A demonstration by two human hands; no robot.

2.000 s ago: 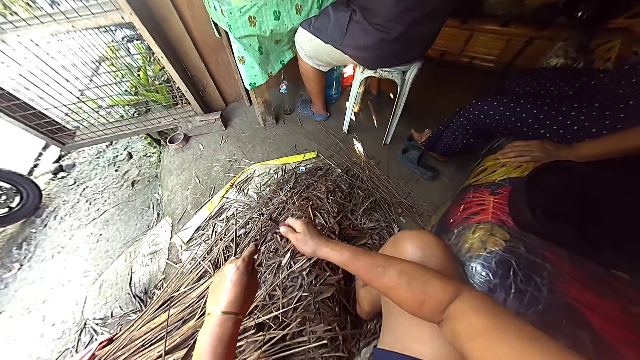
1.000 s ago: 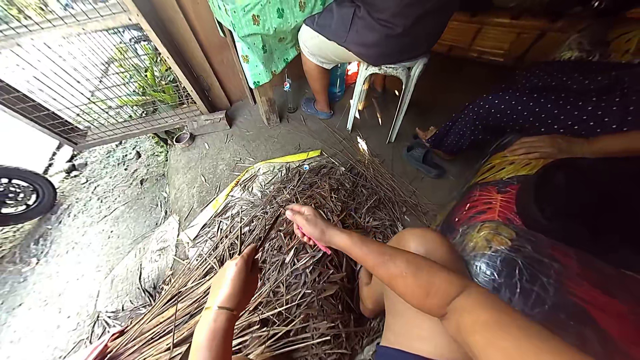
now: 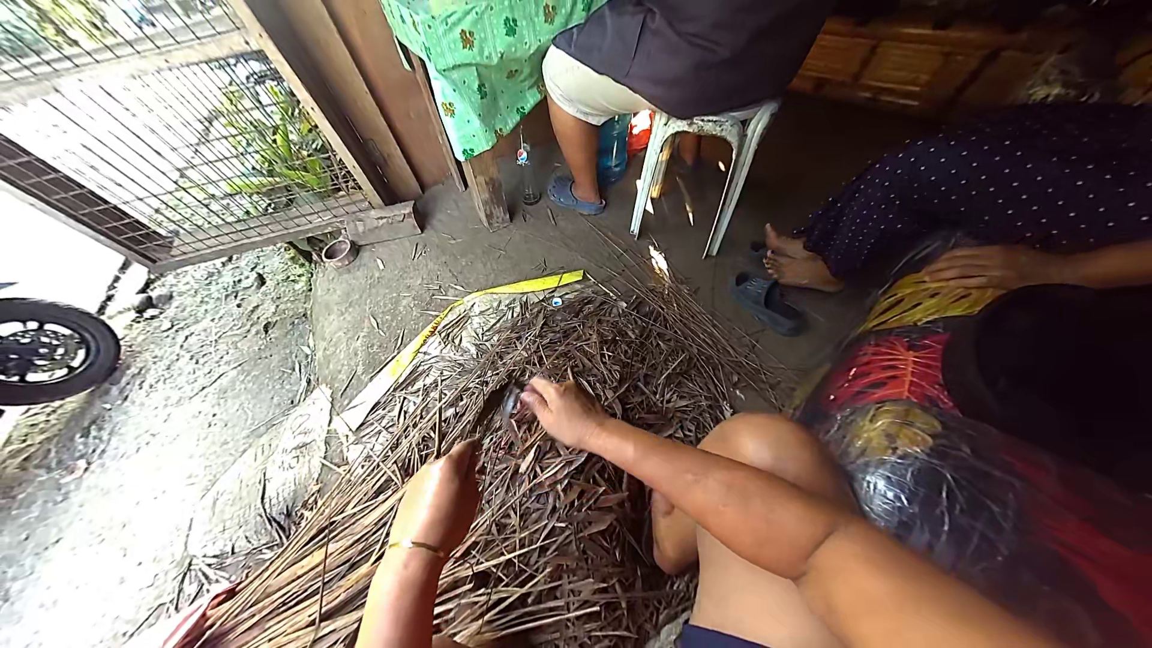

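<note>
A heap of dry brown stalks and leaf scraps [image 3: 576,504] lies in front of me, with longer stalks [image 3: 342,540] running to the lower left. My left hand [image 3: 441,495], with a thin bracelet at the wrist, has its fingers curled round a dark thin stalk over the heap. Up and right of it, my right hand [image 3: 562,409] is closed on a small tool with a shiny metal blade [image 3: 511,402], probably a knife or cutter; its handle is mostly hidden by my fingers. The two hands are apart.
A yellow strap [image 3: 531,284] edges the heap. Beyond are a person on a white plastic stool [image 3: 711,126], a bottle [image 3: 529,175] and a wooden post [image 3: 487,193]. Another person's hand [image 3: 981,267] rests on plastic-wrapped bundles [image 3: 900,378] at right. A slipper [image 3: 768,303] lies nearby; a wheel [image 3: 54,351] stands left.
My right hand has turned, so the pinkish-red handle seen below it one second ago is now mostly hidden and a metal blade shows at its fingertips. My left hand stays low on the left.
</note>
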